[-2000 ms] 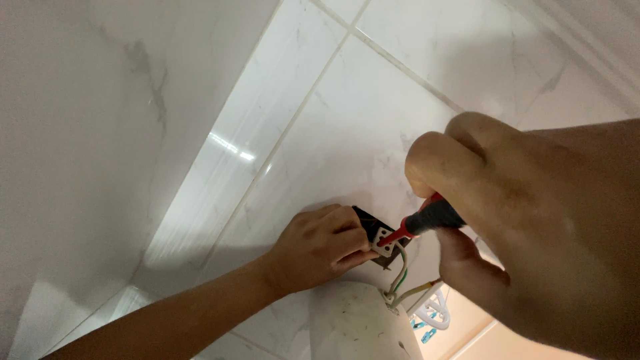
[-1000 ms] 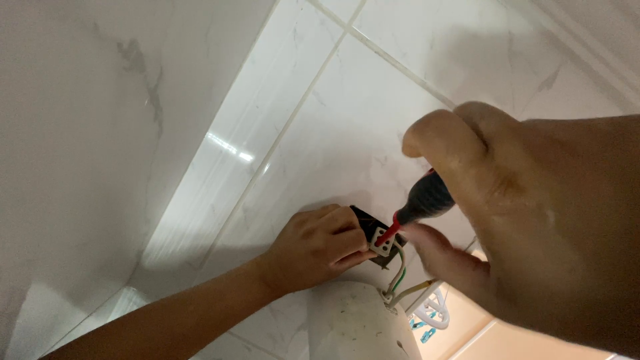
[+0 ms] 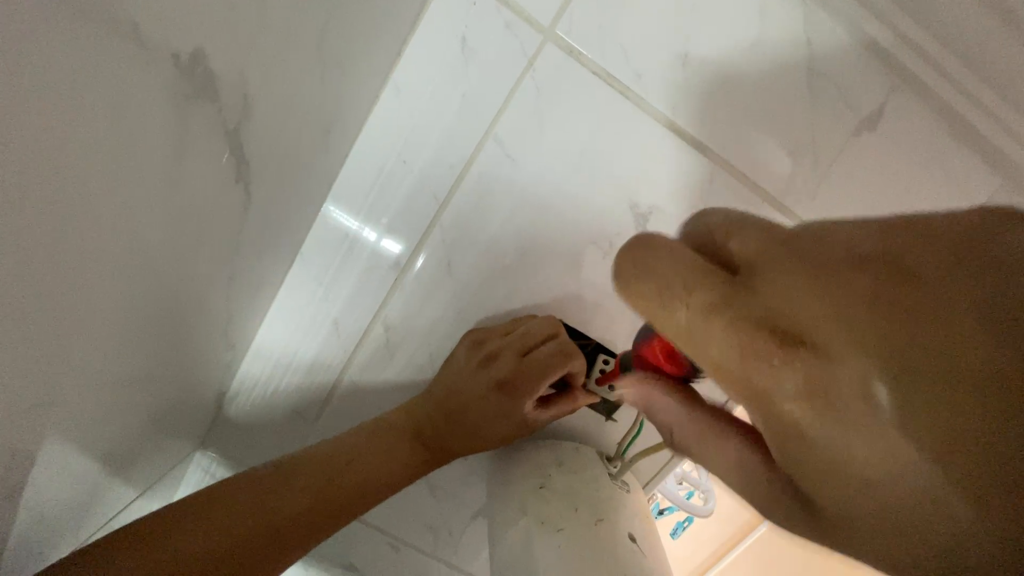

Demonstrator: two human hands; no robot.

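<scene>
My left hand [image 3: 512,384] pinches a small pale terminal block [image 3: 602,374] with round holes, set against a dark opening [image 3: 588,340] in the tiled wall. My right hand [image 3: 736,352] holds a red and black screwdriver [image 3: 660,356] by its handle, with the red shaft reaching the face of the block. My right thumb lies close under the shaft, beside the block. Insulated wires [image 3: 632,440], one of them green, run between the block area and the top of a white cylindrical body [image 3: 572,512]. The screwdriver's tip is too small to make out.
Marbled white wall tiles [image 3: 512,224] with pale grout lines surround the hands. A projecting tiled surface [image 3: 160,200] fills the left side. Below right, a coiled white hose or cable [image 3: 696,490] and several blue clips [image 3: 682,528] show beyond the cylinder.
My right hand has turned around the screwdriver handle, and its fingers have shifted. The thumb is now nearer the block. My left hand stays in place.
</scene>
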